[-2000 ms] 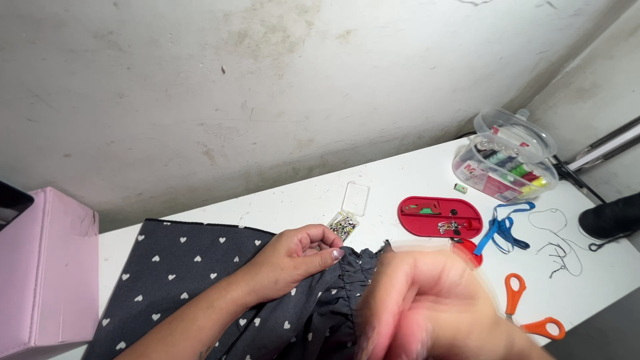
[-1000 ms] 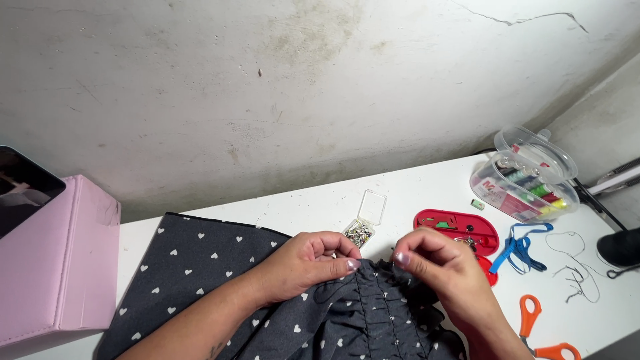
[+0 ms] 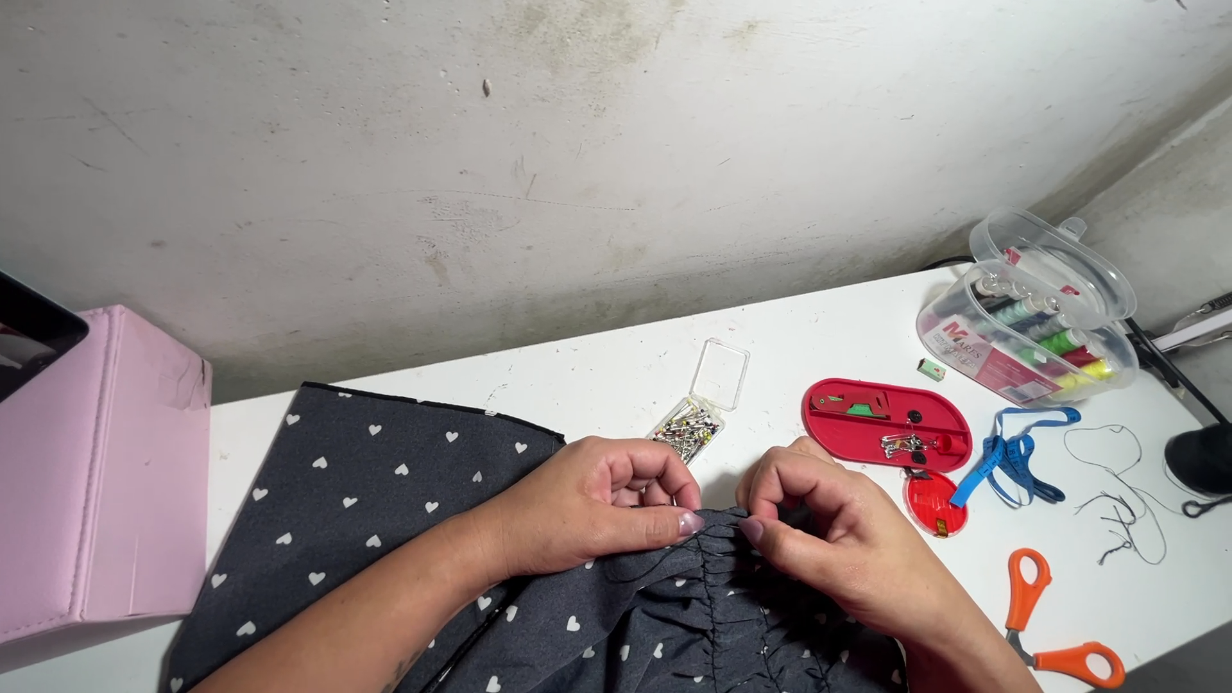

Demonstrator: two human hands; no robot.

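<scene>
Dark grey fabric with white hearts (image 3: 375, 481) lies over the table, its right part gathered by rows of stitches. My left hand (image 3: 616, 500) pinches the top edge of the gathered part between thumb and fingers. Just to its right, my right hand (image 3: 818, 529) grips the same edge between thumb and index finger. A dark thread loops over the cloth below my left thumb. Whether a needle is between the fingers cannot be told. Behind the hands stands an open clear box of pins (image 3: 687, 429).
A red sewing kit case (image 3: 885, 457), a blue tape measure (image 3: 1011, 462), orange-handled scissors (image 3: 1028, 587) and loose thread (image 3: 1141, 491) lie right. Behind them stands a clear tub of thread spools (image 3: 1025, 337). A pink box (image 3: 144, 462) is at left, against the wall side.
My right hand, raised and blurred in the oldest frame, has come down to the gathered edge beside my left hand. My left hand keeps its hold on the fabric.
</scene>
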